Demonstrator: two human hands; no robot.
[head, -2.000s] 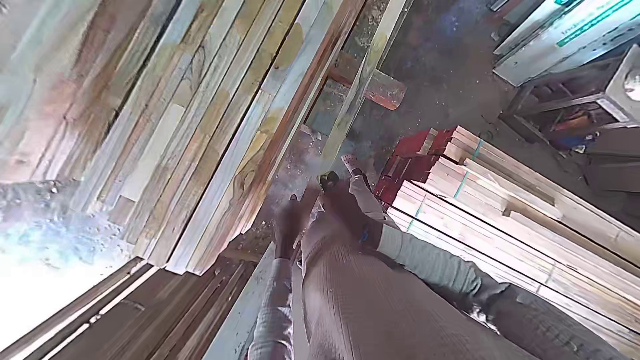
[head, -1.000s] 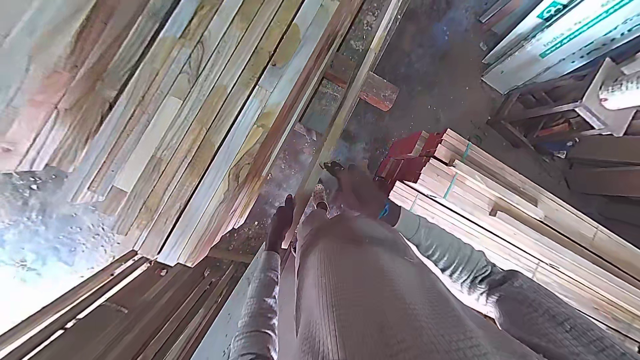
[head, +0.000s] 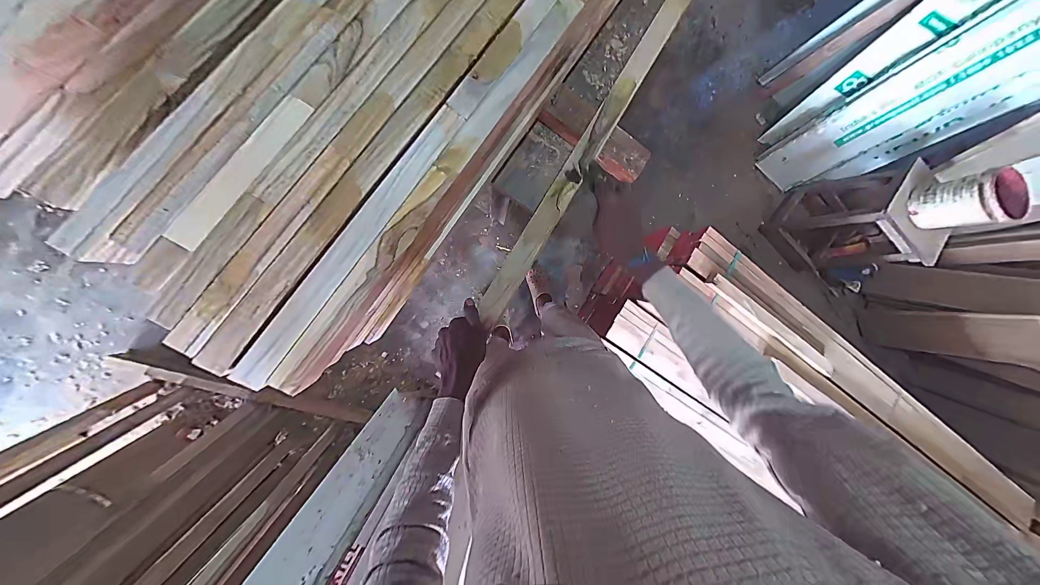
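A long narrow wooden strip (head: pixel 528 236) runs diagonally from my waist up to the top edge. My left hand (head: pixel 461 351) grips its near end, with the thumb along the side. My right hand (head: pixel 619 219) is reached out farther along the strip, at its right side. Motion blur hides its fingers, and whether they touch the wood cannot be told. Left of the strip lies a broad stack of wooden boards (head: pixel 325 179), several of them stained yellowish. A wooden block with a reddish end (head: pixel 621 154) sits beneath the strip.
Bundled planks with red-painted ends (head: pixel 764 325) lie to the right. Behind them are a wooden stand (head: pixel 918 215) with a pale cylindrical container (head: pixel 967 199) and white panels bearing green writing (head: pixel 894 106). More long boards (head: pixel 236 479) lie at lower left. My feet are on the dusty floor.
My right hand has moved away from my body, farther along the strip. My left hand, near my right one at first, is now apart from it at the strip's near end.
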